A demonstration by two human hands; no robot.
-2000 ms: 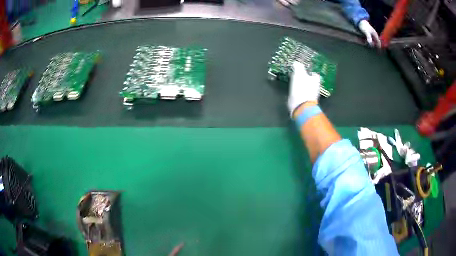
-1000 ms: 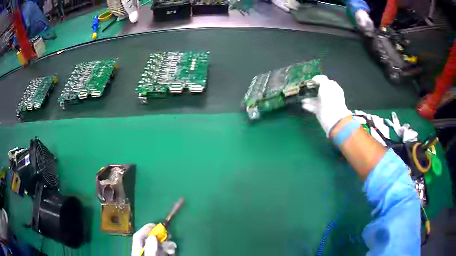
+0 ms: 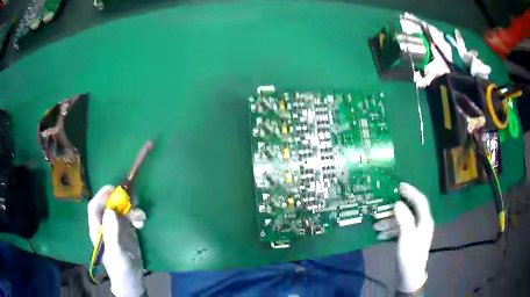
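Note:
A green circuit board [image 3: 357, 145] lies on the green mat in front of me, its silver and black parts facing up. My left hand [image 3: 118, 235], in a white glove, holds a soldering iron [image 3: 120, 200] by its yellow collar, the brownish barrel pointing up and right, away from the board. My right hand [image 3: 410, 226], in a white glove, is at the board's lower right corner, fingers spread. The fingertips are at the board's edge; whether they grip it is hard to tell.
A left iron stand with sponge [image 3: 66, 180] is at the left. A right iron stand [image 3: 446, 145] holds another iron with a cable. A solder spool [image 3: 414, 47] with a hanging silvery strand is at the upper right. Dark units [image 3: 17, 191] sit at the far left edge.
The right hand has brought the board from the dark belt onto the mat, flat. The view has tilted down. The left hand with the iron is now more fully in view.

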